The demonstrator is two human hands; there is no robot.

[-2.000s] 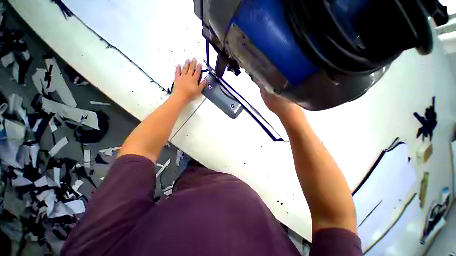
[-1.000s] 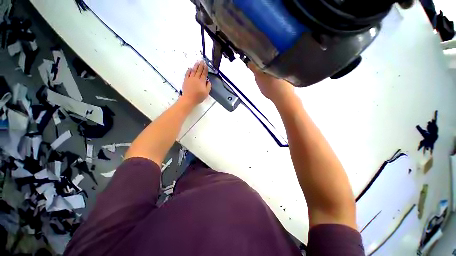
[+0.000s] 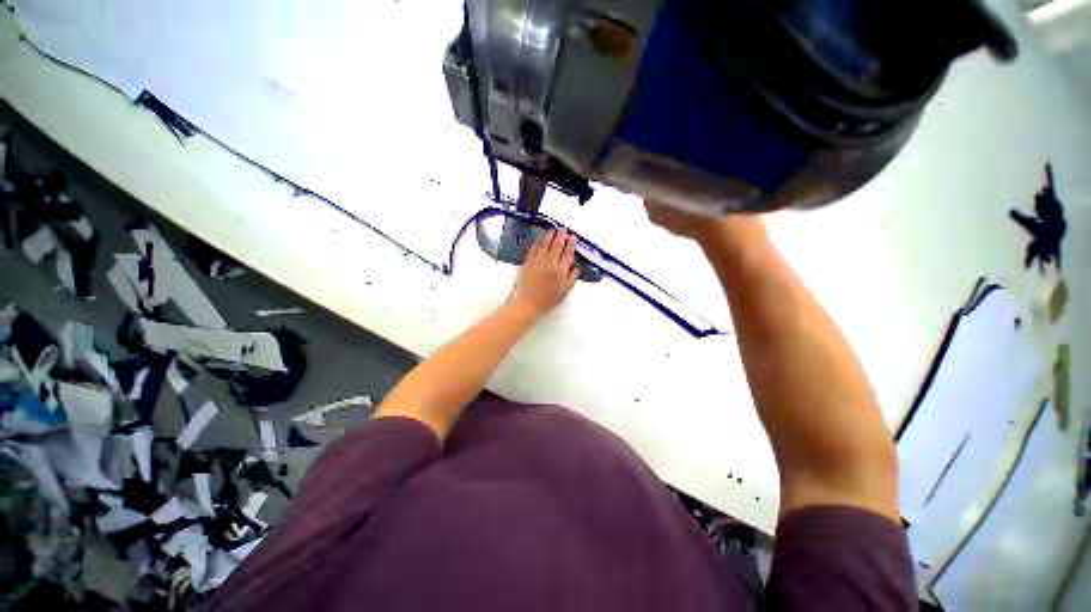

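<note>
The cutting machine's blue and grey motor [image 3: 682, 102] fills the top right. Its upright stand [image 3: 531, 191] comes down to the grey base plate [image 3: 503, 239] on the off-white table [image 3: 574, 365]. My left hand [image 3: 548, 273] lies flat over the plate's right part, fingers together, holding nothing. My right hand [image 3: 692, 224] is up under the motor, gripping the machine; its fingers are hidden. A white-topped lay [image 3: 347, 132] with a dark cut edge extends to the left. The dark edge curves around the plate. A narrow dark-edged strip [image 3: 652, 293] runs down right from the stand.
White and dark scraps [image 3: 108, 454] cover the grey floor at the left. White-topped cut pieces [image 3: 975, 395] with dark edges lie at the right, near a dark bunch of scraps [image 3: 1044, 221] and a greenish stick [image 3: 1061, 385]. The table's front edge [image 3: 383, 341] curves past my body.
My left hand has moved from the left side of the base plate onto its right part. The machine has turned, and a curved dark edge now shows around the plate's left end.
</note>
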